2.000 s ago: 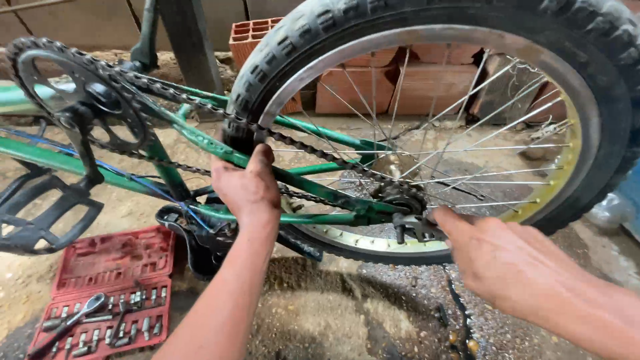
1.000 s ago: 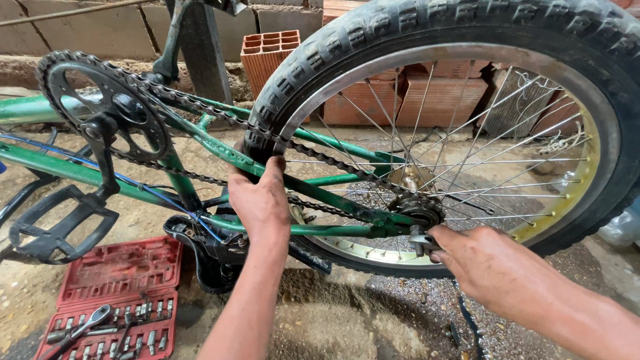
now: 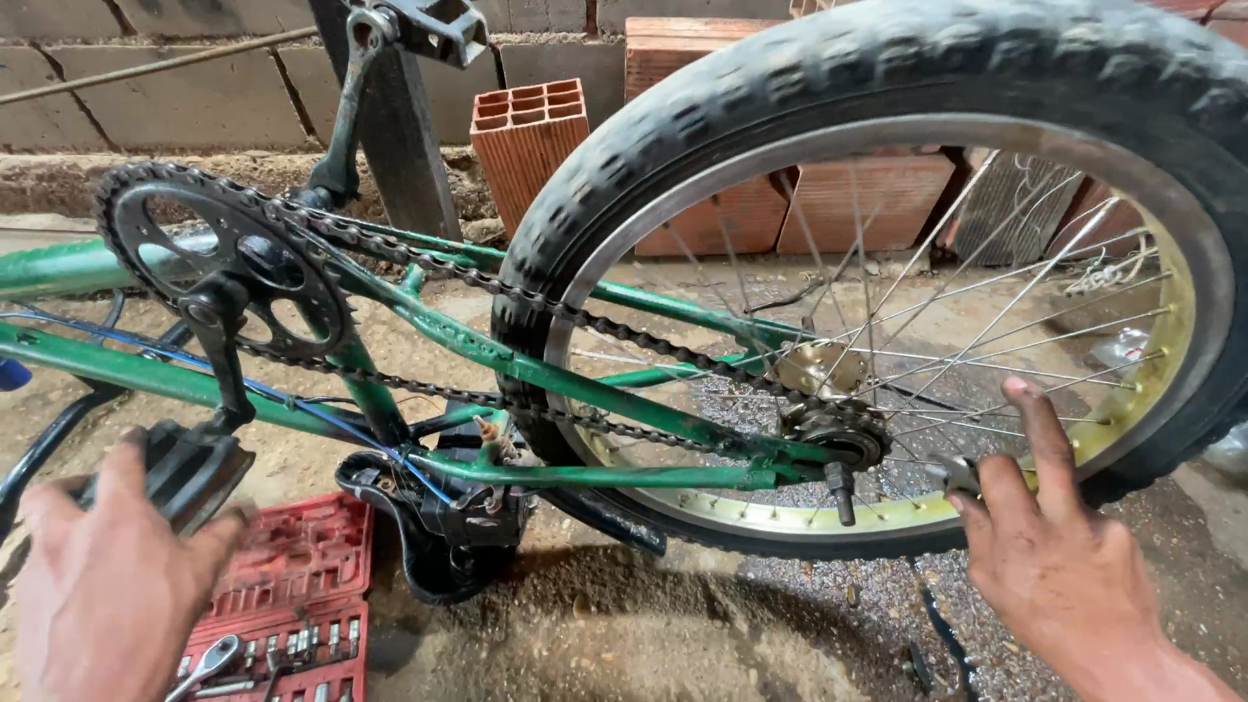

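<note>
A green bicycle frame (image 3: pixel 604 390) lies upside down, its saddle (image 3: pixel 429 536) near the ground. My left hand (image 3: pixel 117 575) is at the black pedal (image 3: pixel 195 478), fingers spread over it; whether it grips is unclear. My right hand (image 3: pixel 1063 556) holds a metal wrench (image 3: pixel 955 475), its index finger raised near the spokes, right of the rear axle bolt (image 3: pixel 840 492). The chain (image 3: pixel 624 331) runs from the chainring (image 3: pixel 224 258) to the rear sprocket (image 3: pixel 843 434). The rear wheel's tire (image 3: pixel 585 185) fills the right side.
A red socket set case (image 3: pixel 292 556) with a ratchet (image 3: pixel 210 663) lies open at the lower left. A hollow brick (image 3: pixel 531 146) and more bricks (image 3: pixel 868 200) stand behind the wheel by a block wall (image 3: pixel 185 97). Wet ground (image 3: pixel 741 604) shows below the wheel.
My left hand has left the frame tube by the tire and moved left to the pedal. My right hand has drawn away from the rear axle with the wrench. The crank has turned.
</note>
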